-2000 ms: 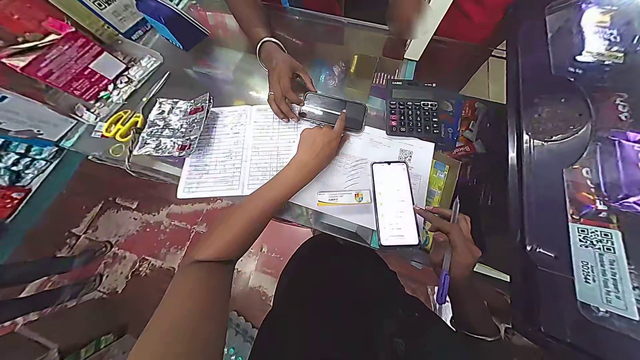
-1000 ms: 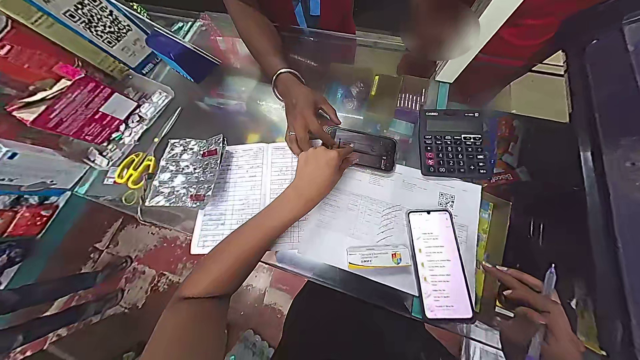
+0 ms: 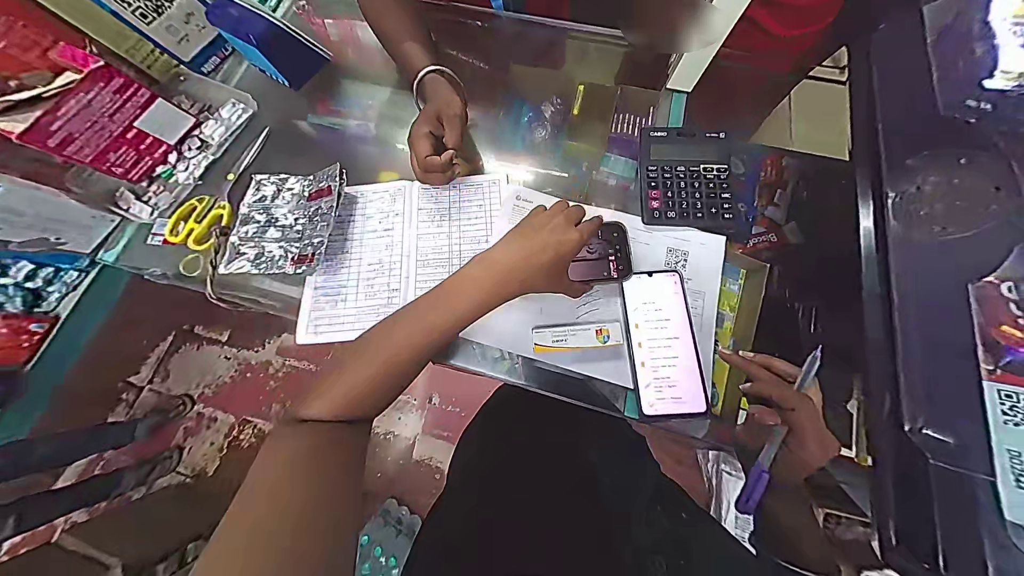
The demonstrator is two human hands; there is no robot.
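My left hand grips a dark smartphone by its left end, above printed papers. Just below it a larger phone with a lit white screen lies at the glass counter's edge. My right hand, to the right of that phone, holds a pen with a purple cap between its fingers. A small medicine carton rests on the papers. Left of them lies an open ruled notebook with handwriting. A Casio calculator sits beyond the papers.
Across the counter is another person's hand with a bangle. Yellow-handled scissors and silver blister packs lie left of the notebook. Farther left stands a plastic tray of small packets. A dark machine or case borders the right side.
The dark smartphone has moved toward me and to the right, in my left hand. The other person's hand, which was on it before, is now off it and curled.
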